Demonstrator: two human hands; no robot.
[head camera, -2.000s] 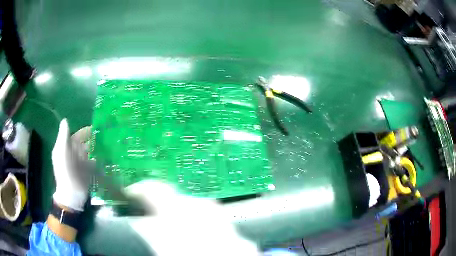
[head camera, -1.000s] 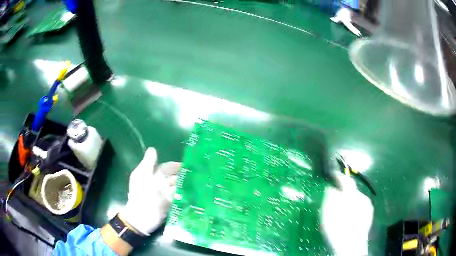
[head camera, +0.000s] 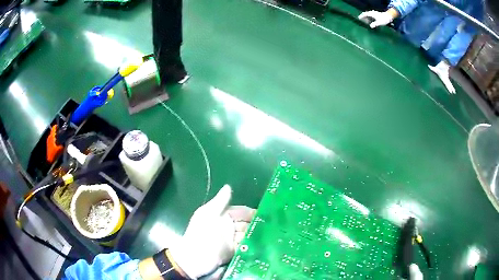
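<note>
A green circuit board (head camera: 323, 235) lies at the bottom centre with its flat, silver-dotted side up; the frame cuts off its lower part. My left hand (head camera: 210, 238), in a white glove with a black wrist band, is at the board's left edge, fingers against it and thumb raised clear. My right hand (head camera: 416, 272) is mostly below the frame; only a white fingertip shows, by a dark narrow bar like a brush (head camera: 405, 246), upright at the board's right side. The cutters (head camera: 420, 240) lie just right of the bar, partly hidden by it.
A black tray (head camera: 143, 210) on the left holds a white bottle (head camera: 141, 164) and a cream cup of clippings (head camera: 98, 213). Behind it are a blue-handled tool (head camera: 96, 101) and solder spool (head camera: 143, 82). Another person's gloved hands (head camera: 377, 19) show upper right, above a clear hood (head camera: 487, 158).
The view has swung left and up, so board and hands sit lower and farther right. The dark bar has moved with my right hand from the board's lower left to its right side.
</note>
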